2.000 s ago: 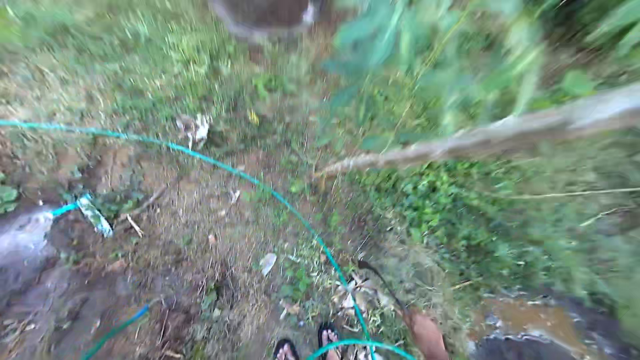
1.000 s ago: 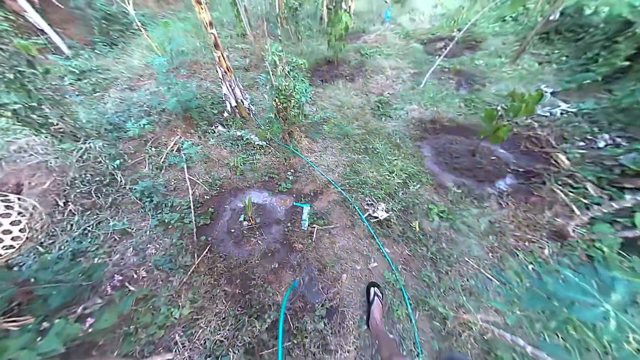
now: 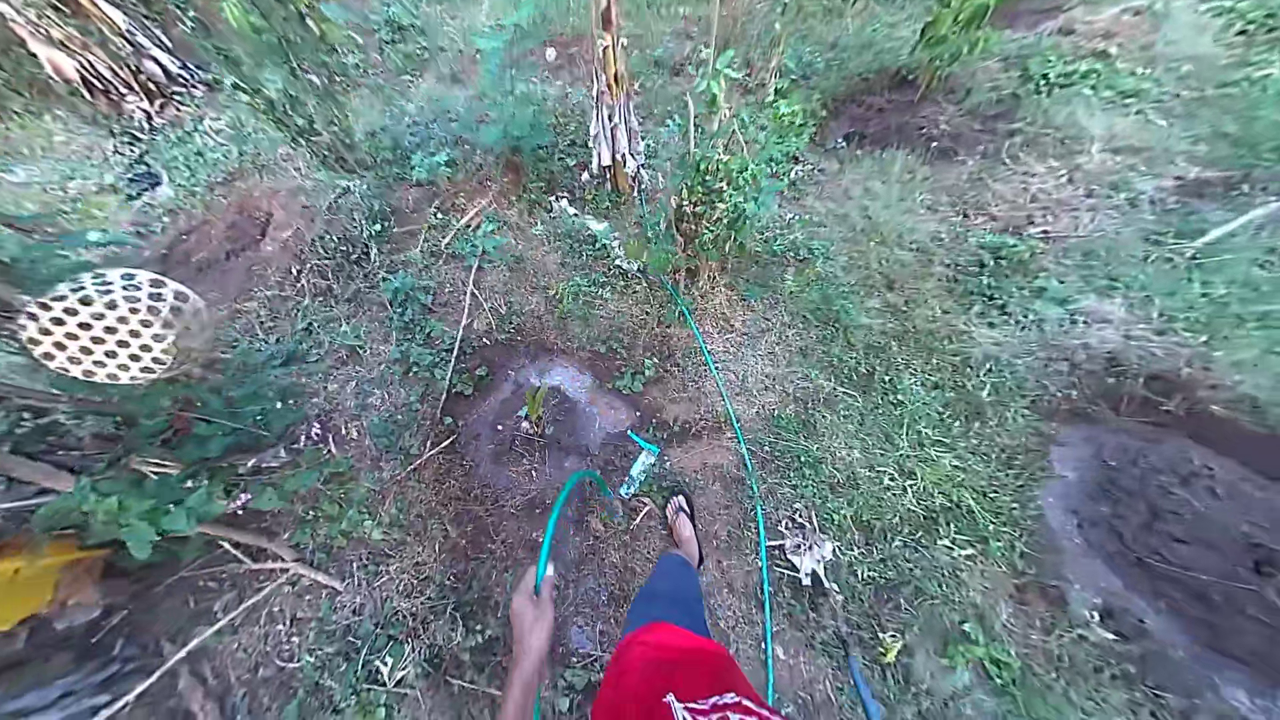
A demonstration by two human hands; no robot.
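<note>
My left hand is closed around a green garden hose near its end. From the hand the hose arches up and over, and its tip hangs toward the ground near a short turquoise-and-white tool or fitting. Just beyond lies a wet basin of soil with a small green plant standing in it. Another stretch of green hose runs along the ground to my right. My right hand is out of view.
A woven basket sits at the left among plants. A banana-like trunk rises ahead. Another wet soil basin lies at the right. Dry sticks are scattered on the left, and a sandalled foot is on the ground.
My left hand has come into view holding the hose, whose end now arches near the small plant. The view has turned to the left.
</note>
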